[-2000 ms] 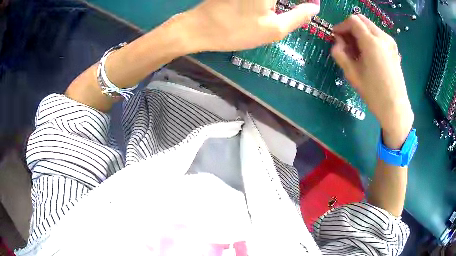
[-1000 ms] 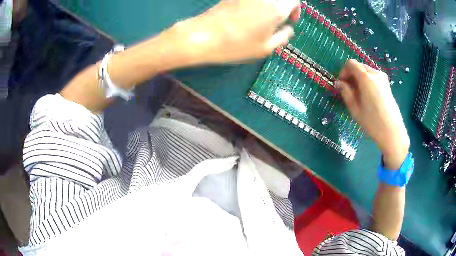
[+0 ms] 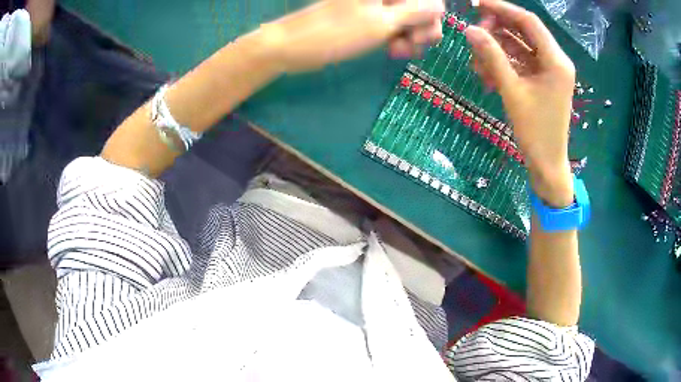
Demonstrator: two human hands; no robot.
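A green circuit board panel [image 3: 448,168] lies at an angle near the bench edge, with a row of silver board parts [image 3: 429,179] along its near side and red board parts [image 3: 455,112] across its middle. A tiny silver-headed capsule [image 3: 482,182] lies on it. My left hand [image 3: 407,26] is over the panel's far left corner, fingers bent, partly cut by the top edge. My right hand [image 3: 526,71] hovers over its far right part, thumb and forefinger apart, with a tiny pale spot by the forefinger tip. Whether either hand holds something is unclear.
Loose wired capsules [image 3: 590,104] lie right of my right hand. A clear plastic bag [image 3: 579,22] is at the top right. Stacked panels [image 3: 657,134] stand at the right, with a dark wired heap [image 3: 664,227] below. A person's grey sleeve [image 3: 15,82] shows at the left edge.
My right hand has risen from the red row towards the panel's far side, its fingers spreading. My left hand stays near the far left corner. The view has shifted, moving the panel lower in the picture.
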